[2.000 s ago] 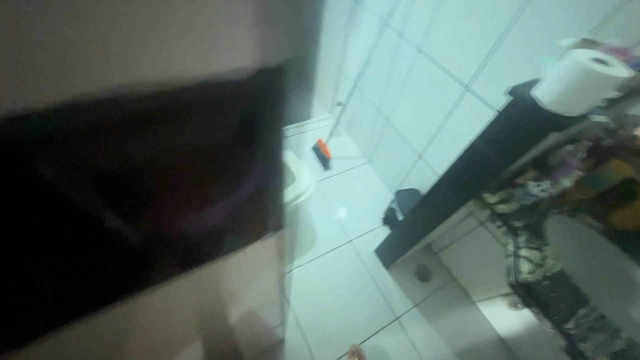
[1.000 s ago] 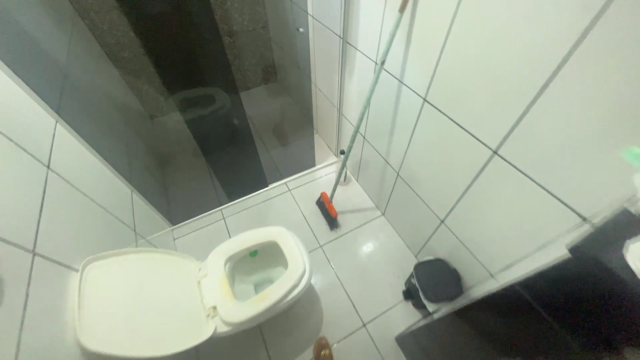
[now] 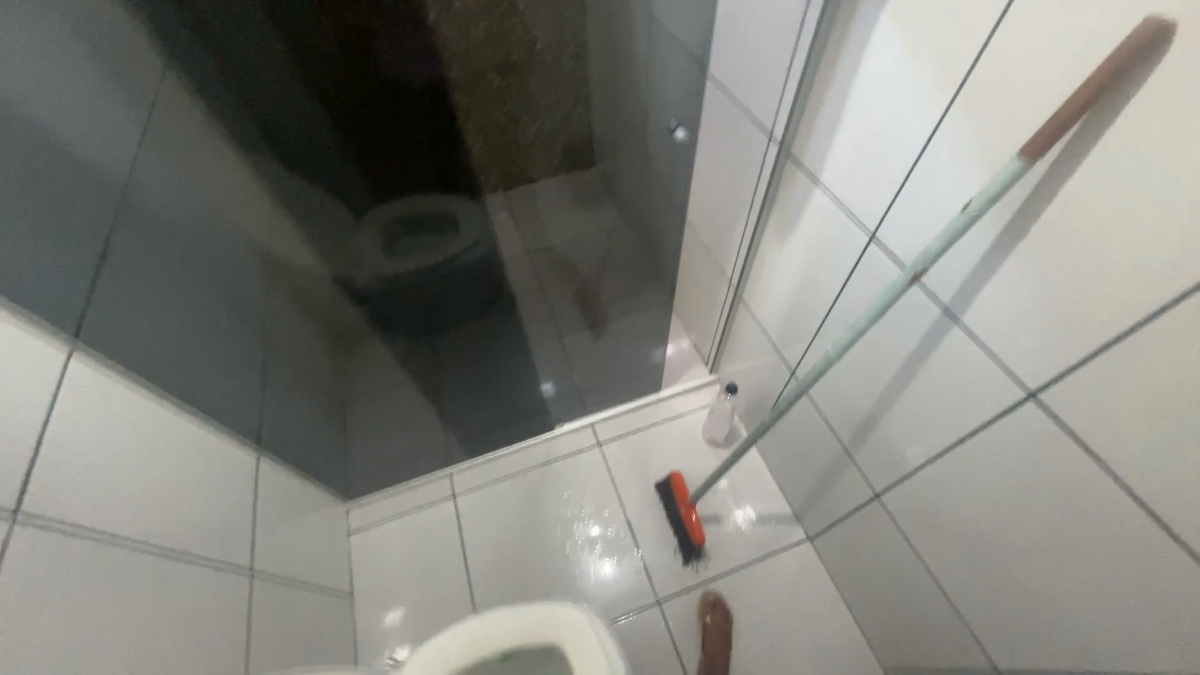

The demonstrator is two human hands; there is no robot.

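Observation:
Neither my left hand nor my right hand shows in the head view. A broom with an orange and black head stands bristles down on the tiled floor, and its pale green handle with a brown upper end leans against the right wall. Beside it, in the corner, is a small clear bottle with a dark cap. The white toilet seat is cut off by the lower edge. Just right of it lies a long brown shape, too blurred to name.
A dark glass shower panel spans the back and reflects the toilet. A low white sill runs along its foot. White tiled walls rise at left and right. The floor tiles shine as if wet.
The view has swung far from a doorway and counter to the shower corner. The toilet has dropped mostly out of view since one second ago, and the bin is out of view. No hand appears.

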